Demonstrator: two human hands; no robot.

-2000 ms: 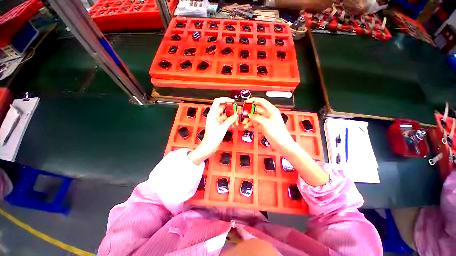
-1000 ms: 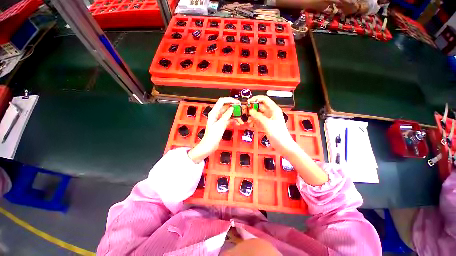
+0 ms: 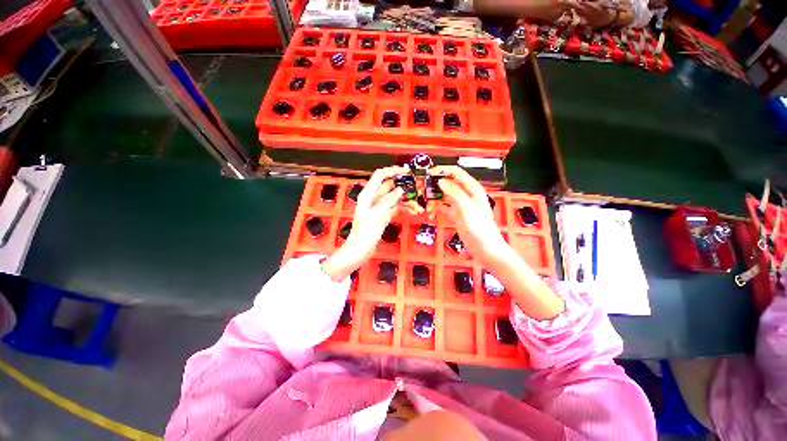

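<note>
My left hand (image 3: 376, 207) is closed on a small black smartwatch body (image 3: 406, 185). My right hand (image 3: 459, 200) is closed on a second smartwatch body (image 3: 434, 187). Both faces look mostly dark, with a little green at their lower edges. The hands are side by side above the far part of the near orange-red tray (image 3: 456, 338). That tray holds black units in its pockets, and some pockets are empty. My forearms hide part of it. Small dark shiny pieces (image 3: 421, 161) lie just beyond my fingertips.
Stacked orange-red trays (image 3: 388, 138) with units stand beyond. A record sheet (image 3: 626, 258) with a pen (image 3: 595, 248) and a red parts box (image 3: 701, 241) are at right. A clipboard (image 3: 33, 207) is at far left, a metal upright (image 3: 173, 95) at left. Another person's hands (image 3: 595, 10) show top right.
The screens showed red and green, then green, and now look mostly dark. Both hands keep hold of the units in nearly the same place, with a slight change of tilt.
</note>
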